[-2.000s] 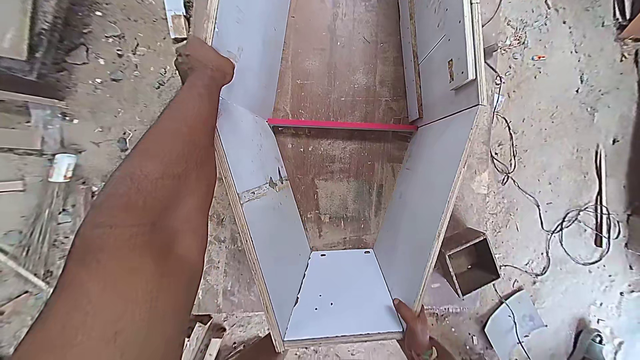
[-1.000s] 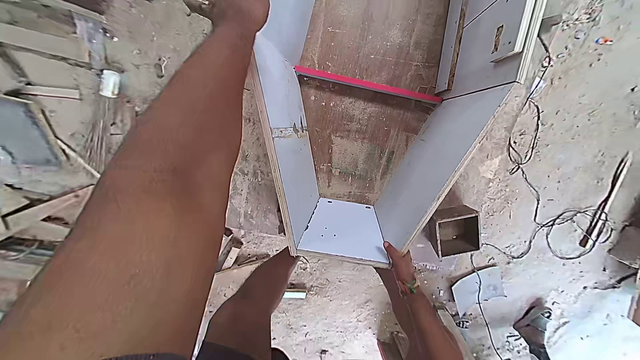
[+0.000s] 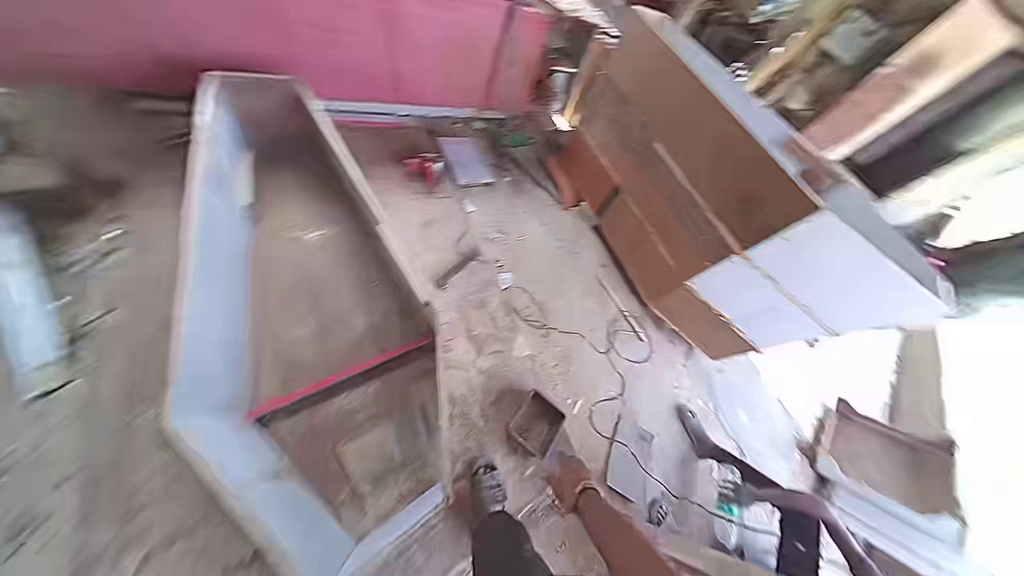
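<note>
My right hand (image 3: 568, 478), with a band at the wrist, is low near the centre, beside a small hollow wooden box (image 3: 534, 422); blur hides whether its fingers hold anything. To its left lies a long, angled open box with pale laminated side panels (image 3: 210, 320) and a brown base. A pink-red strip (image 3: 340, 378) crosses that box. My left hand is out of view.
A large brown and white box (image 3: 680, 144) stands tilted at right. A black cable (image 3: 616, 384) loops over the dusty floor near a pale panel (image 3: 630, 464). Another person's limbs (image 3: 800, 504) show at lower right. A pink wall (image 3: 240, 40) rises behind.
The view has swung widely to the right. My right hand has let go of the angled box's narrow end. My left arm, stretched along the box's side before, has left the view.
</note>
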